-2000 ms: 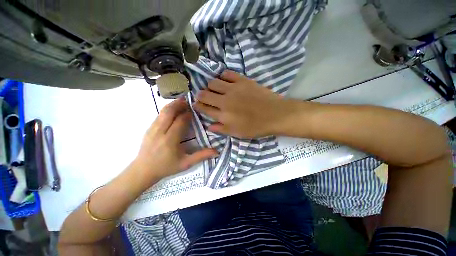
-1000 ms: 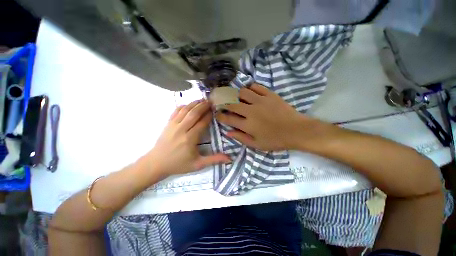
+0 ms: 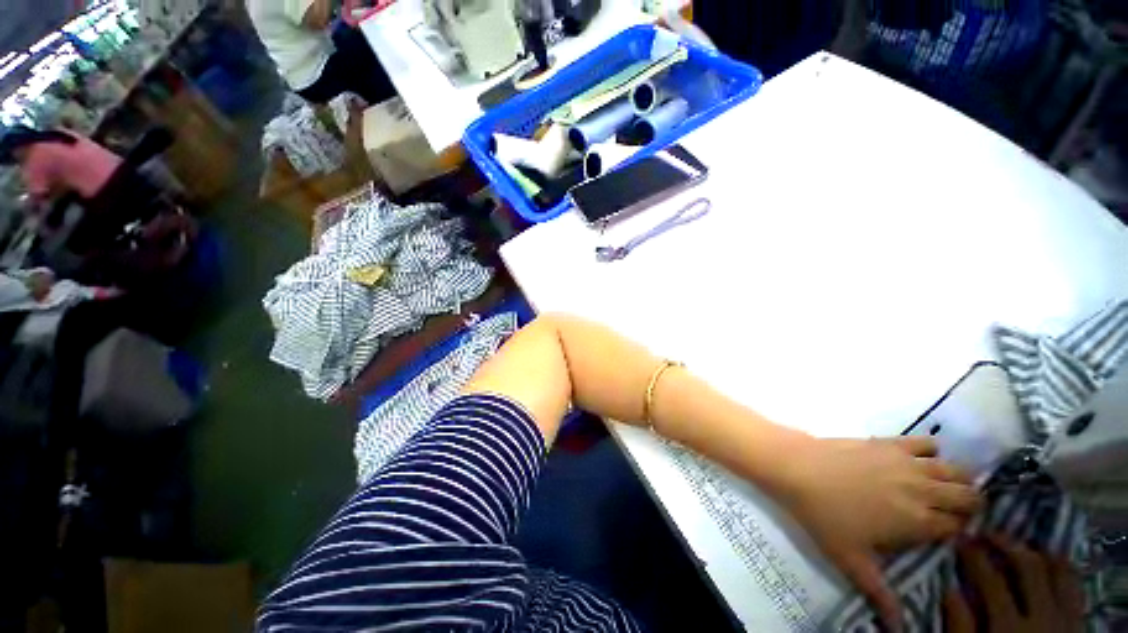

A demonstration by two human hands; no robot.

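The striped grey-and-white garment (image 3: 925,579) lies at the lower right, under and around the hands. Another part of it shows past the needle plate at the right edge. My left hand (image 3: 884,501) rests flat on the garment, fingers pointing to the needle area, beside the pale needle plate (image 3: 971,427). My right hand (image 3: 1021,587) is at the lower right, partly cut off and dark, with its fingers on the garment close to my left hand. The machine head (image 3: 1095,458) is cut off at the right edge. The needle is not clear.
A blue basket (image 3: 513,195) with tubes stands at the table's far end, beside a smartphone (image 3: 638,186) and a cord (image 3: 656,230). Striped garments (image 3: 371,291) are heaped below the table. A person in pink (image 3: 81,167) and others sit at upper left. The white table (image 3: 792,247) has a printed scale.
The view has swung left, bringing the basket, garment heap and workshop into view. The machine and hands now sit at the lower right. My hands still rest on the garment.
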